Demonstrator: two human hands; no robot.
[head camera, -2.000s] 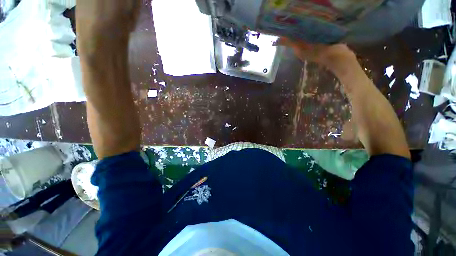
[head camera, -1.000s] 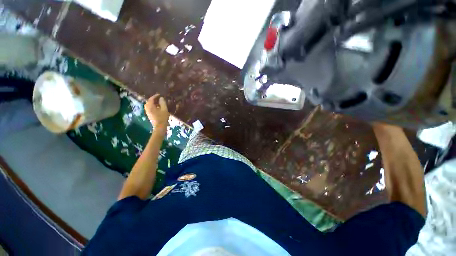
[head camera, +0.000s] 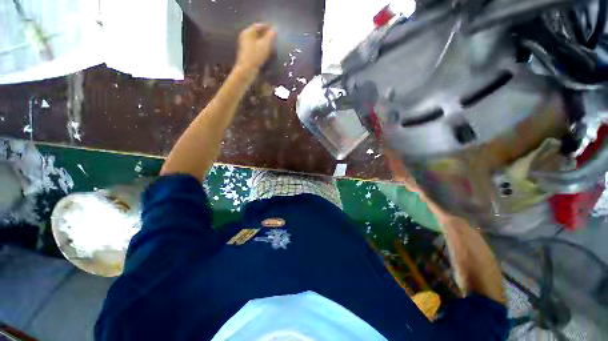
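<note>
The silver-grey cloth cutting machine (head camera: 460, 100) fills the right side, close to the camera. Its flat metal base plate (head camera: 343, 130) shows below the motor at the front of the brown table. A white fabric stack (head camera: 340, 30) lies behind the plate, partly hidden by the machine. My left hand (head camera: 256, 44) is over the table left of the stack, fingers curled in, with nothing visible in it. My right hand (head camera: 399, 165) is mostly hidden behind the motor housing; only the wrist side and forearm show, so its grip cannot be told.
A large white fabric piece (head camera: 133, 40) lies at the table's upper left. Small white scraps (head camera: 282, 92) dot the table. A round tub of white bits (head camera: 93, 230) stands below at left. A floor fan (head camera: 550, 286) is at lower right. Black cables cross the upper right.
My left hand has moved up from the table's front edge to above the table. The machine appears lower and nearer the front edge, with the view turned.
</note>
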